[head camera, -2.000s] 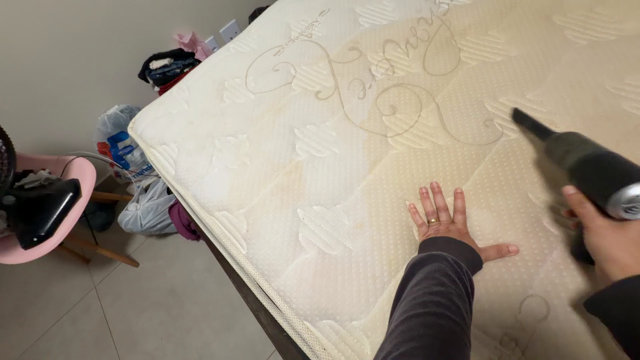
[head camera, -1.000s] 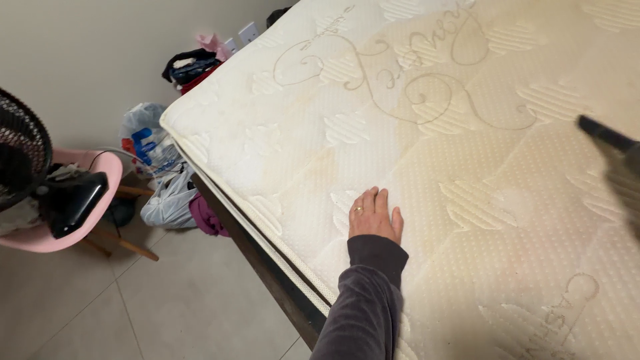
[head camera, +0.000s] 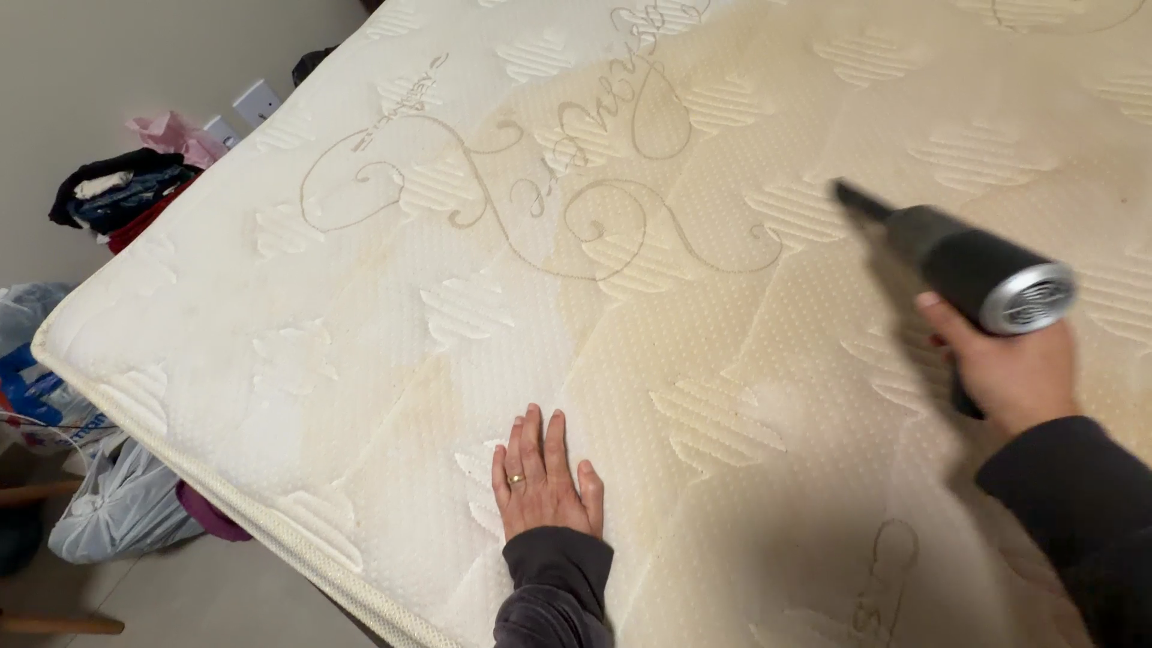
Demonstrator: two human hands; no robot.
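Note:
A quilted mattress with stitched scrollwork and yellowish stains fills most of the view. My left hand, with a ring on one finger, rests palm down on its lower middle, holding nothing. At the right, my right hand grips the handle of a black handheld vacuum cleaner with a silver round end. Its narrow nozzle points up and left over the stained surface. Whether the nozzle tip touches the fabric, I cannot tell.
Beyond the mattress's left edge lie a pile of dark clothes, a pink cloth and plastic bags on the tiled floor. Wall sockets are at the upper left. Wooden legs show at the lower left.
The vacuum cleaner and my right hand, partly or fully out of view one second ago, are back in full view. The pink chair and the fan at the left have left the view, which has shifted.

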